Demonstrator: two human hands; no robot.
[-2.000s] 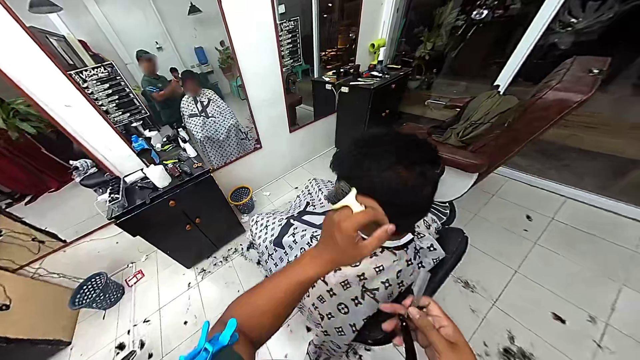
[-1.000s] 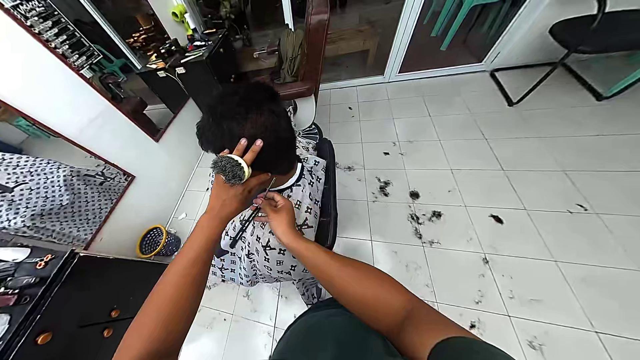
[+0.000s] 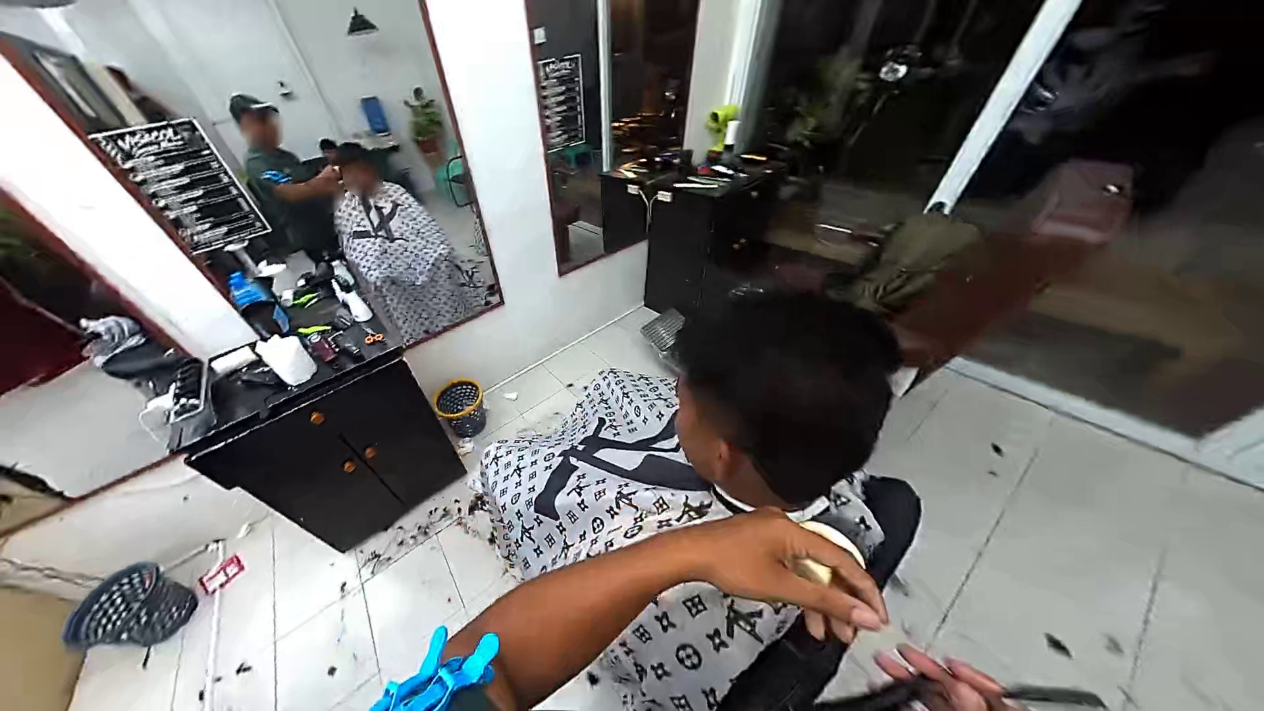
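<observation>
A seated person with short black hair wears a white patterned barber's cape with dark straps printed or lying on it. Behind the neck, at the collar, is my left hand, its fingers around a pale ring-shaped handle, a brush by the earlier frames. Low at the right edge of the cape, my right hand is blurred and partly cut off by the frame; it holds a dark, thin tool, whose kind I cannot tell. Blue clips sit on my left sleeve.
A black cabinet carries bottles and barber's tools under a wall mirror. A yellow-rimmed basket and a grey basket stand on the tiled floor, where hair clippings lie. A brown reclined chair is behind the seated person.
The view has swung back left. My left hand, at the side of the head a second ago, is now lower, behind the collar. My right hand has come away from the neck.
</observation>
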